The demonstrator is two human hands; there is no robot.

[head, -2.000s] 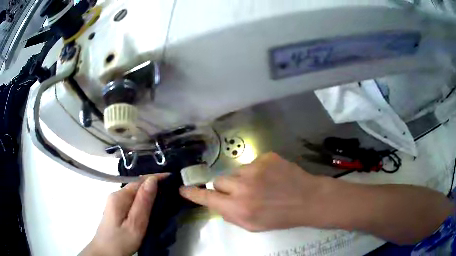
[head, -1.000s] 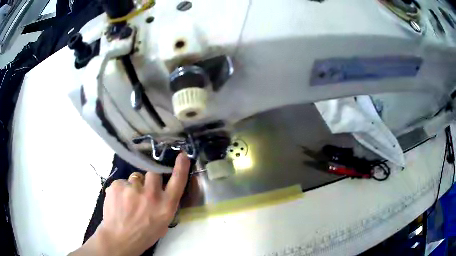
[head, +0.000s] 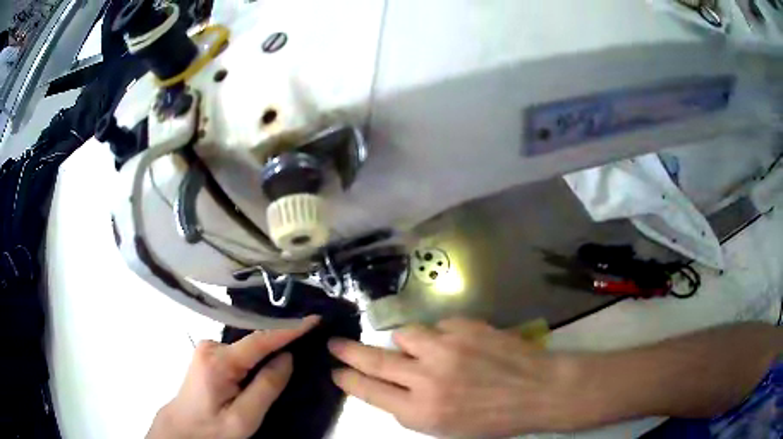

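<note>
A black fabric piece (head: 300, 403) lies under my hands, its upper end at the needle area (head: 371, 279). My left hand (head: 227, 381) is on its left side, index finger extended towards the foot, thumb bent below, with fabric between them. My right hand (head: 464, 373) lies palm down at its right edge. Two fingertips touch the fabric, fingers slightly apart; its thumb is hidden. A pale block (head: 386, 310) sits low beside the foot, just above my right fingers. The needle tip and any zipper cannot be made out.
The white machine head (head: 455, 103) spans above, with a curved guard (head: 137, 244) at left. Snips with red and black handles (head: 622, 283) and a white cloth (head: 648, 201) lie right. Dark fabric (head: 21, 300) hangs at far left. Yellow tape (head: 534, 331) shows behind my right hand.
My right hand has come back into view onto the fabric's right edge. My left hand has moved down from the wire guides onto the black fabric, which now lies in front of the foot.
</note>
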